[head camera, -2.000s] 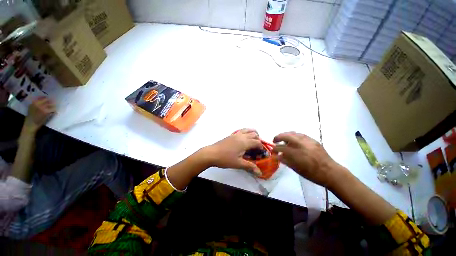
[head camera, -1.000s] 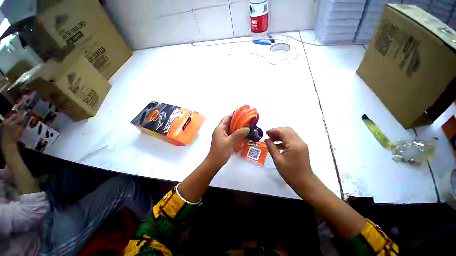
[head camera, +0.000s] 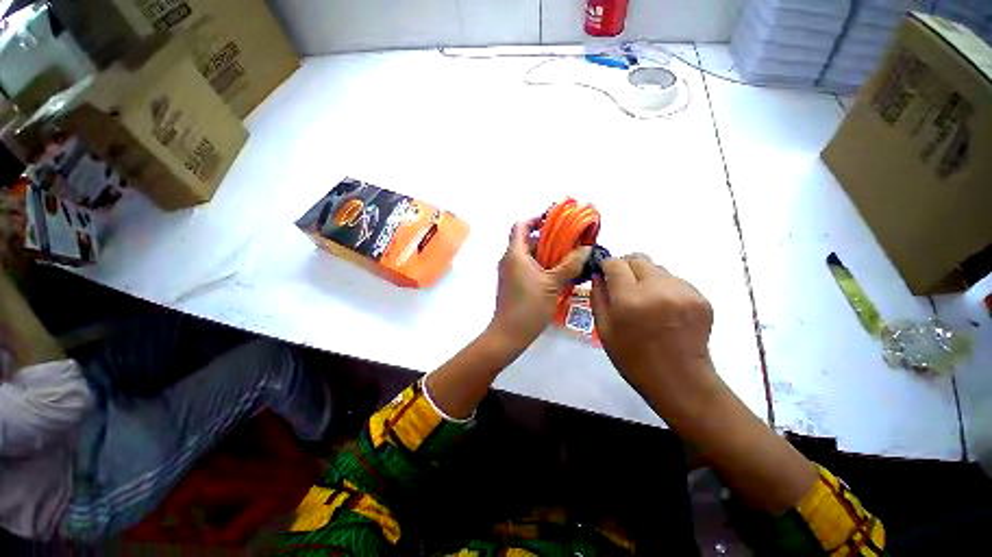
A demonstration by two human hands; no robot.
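Note:
My left hand holds the coiled orange cord upright above the table, near its front edge. My right hand has its fingertips on the black part of the coil. An orange insert card with a square black-and-white code shows below the coil, partly hidden by my right hand. The orange and black retail box lies on the table to the left of my hands.
Brown cartons stand at left and right. A yellow-green knife and a clear bag of bits lie at right. At the back are a tape roll, a red-labelled bottle and white stacks. Another person sits at left.
From half-hidden near the table edge, the coil has come up into my left hand, showing its card. My right fingertips have moved in onto the black part. The camera view has shifted.

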